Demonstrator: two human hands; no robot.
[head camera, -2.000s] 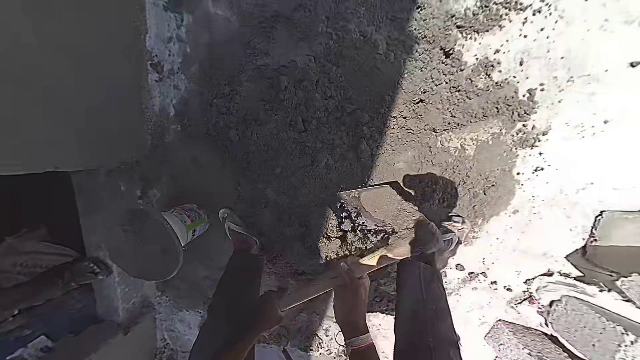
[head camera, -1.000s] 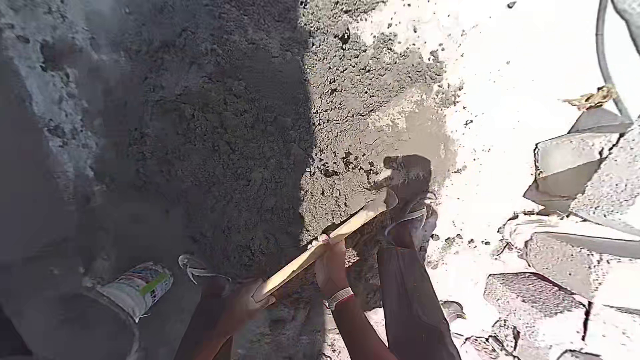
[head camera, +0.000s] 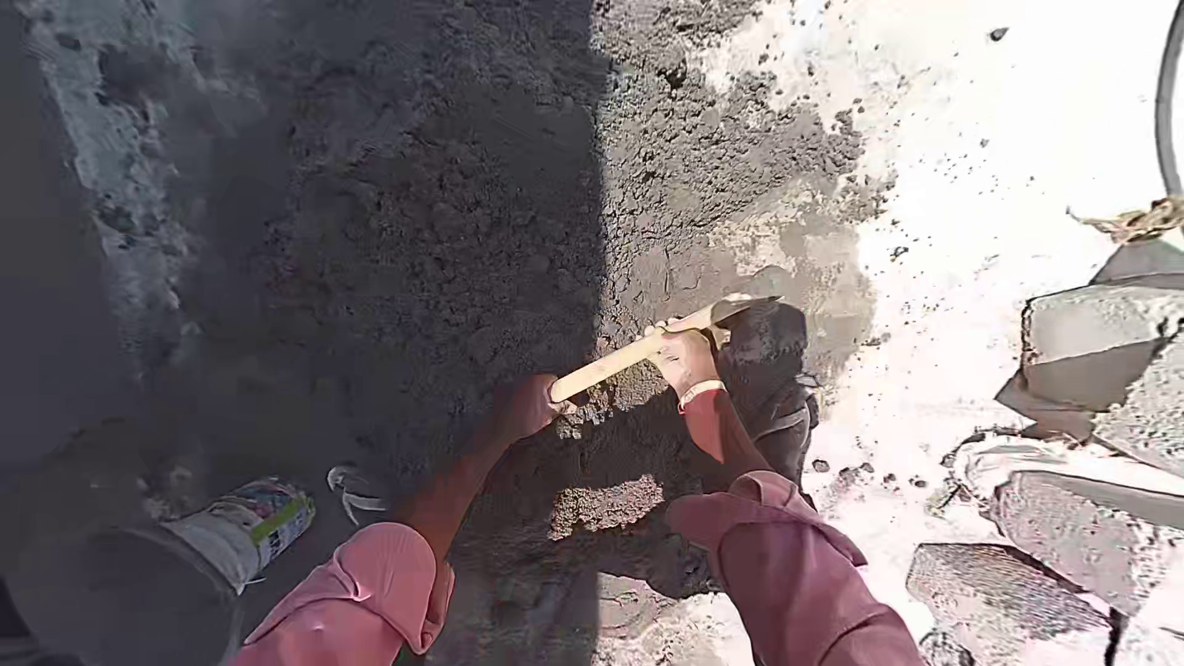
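Note:
Both hands grip a pale wooden handle (head camera: 615, 363) that slants up to the right over a heap of damp grey mortar (head camera: 444, 213). My left hand (head camera: 536, 405) is closed round its lower end, in shade. Farther up, my right hand (head camera: 686, 359), with a light band at the wrist, holds it in sunlight near the metal tool head (head camera: 745, 303). The head is seen almost edge-on, so its full shape is hidden. Beneath and between my arms lies darker mortar with a sunlit patch (head camera: 606, 506).
At the lower left a printed plastic bucket (head camera: 268, 523) lies tipped beside a large round container (head camera: 120, 597). Broken concrete blocks (head camera: 1091, 342) are piled at the right, below a curved hose or cable (head camera: 1165, 111). A sandalled foot (head camera: 786, 430) stands right of my right forearm.
Two seconds ago the tool's broad blade showed, loaded with mortar; now it is turned edge-on. My hands and the handle have risen away from my feet. The view has shifted to the right.

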